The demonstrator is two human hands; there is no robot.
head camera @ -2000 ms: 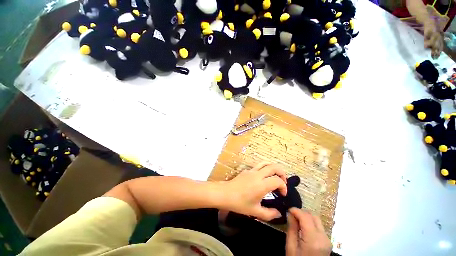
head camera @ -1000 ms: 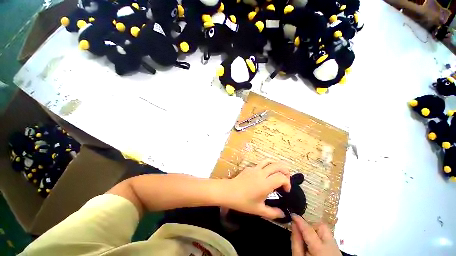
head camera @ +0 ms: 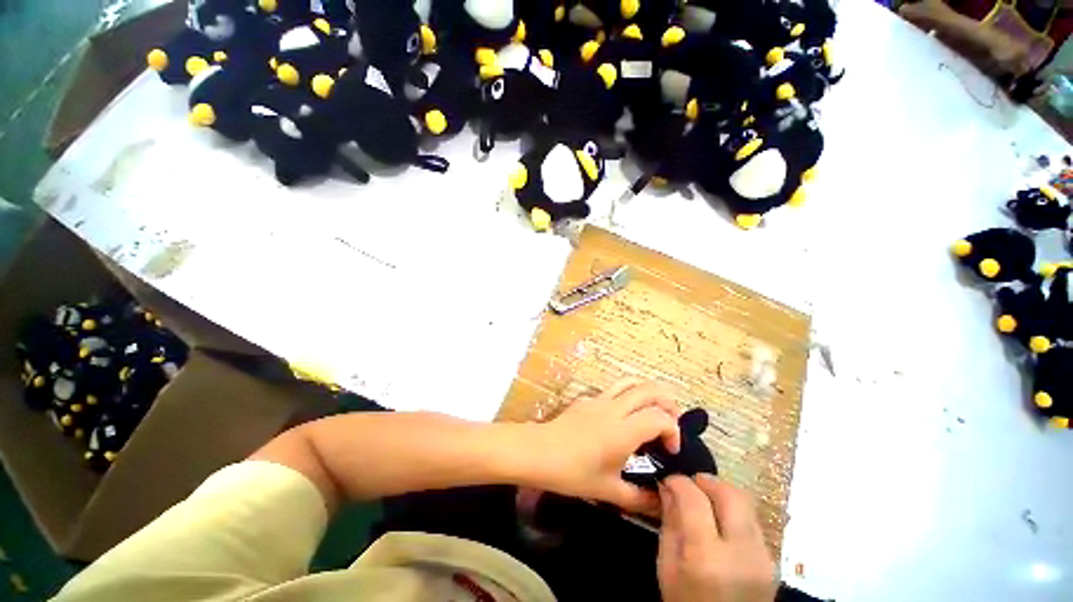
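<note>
A black plush penguin [head camera: 692,454] lies over the lower part of the cardboard work board [head camera: 753,341], with a white label [head camera: 640,465] showing on its left side. My left hand [head camera: 600,445] holds it from the left and above, fingers and thumb around it. My right hand [head camera: 715,535] is at its lower edge, fingertips pinched together against the plush. Whether a needle or thread is between those fingertips cannot be seen. Silver thread snips [head camera: 591,289] lie at the board's top left.
A large pile of penguins [head camera: 553,94] covers the table's [head camera: 388,294] far side. Several penguins [head camera: 994,254] lie at the right edge. A cardboard carton [head camera: 177,453] with penguins stands at lower left. Another person's arm [head camera: 971,41] is at the top right.
My right fingertips have moved up and left, closer against the penguin's lower edge. My left hand keeps its hold. The other person's hand moved away from the right-hand penguins, and one toy there is gone.
</note>
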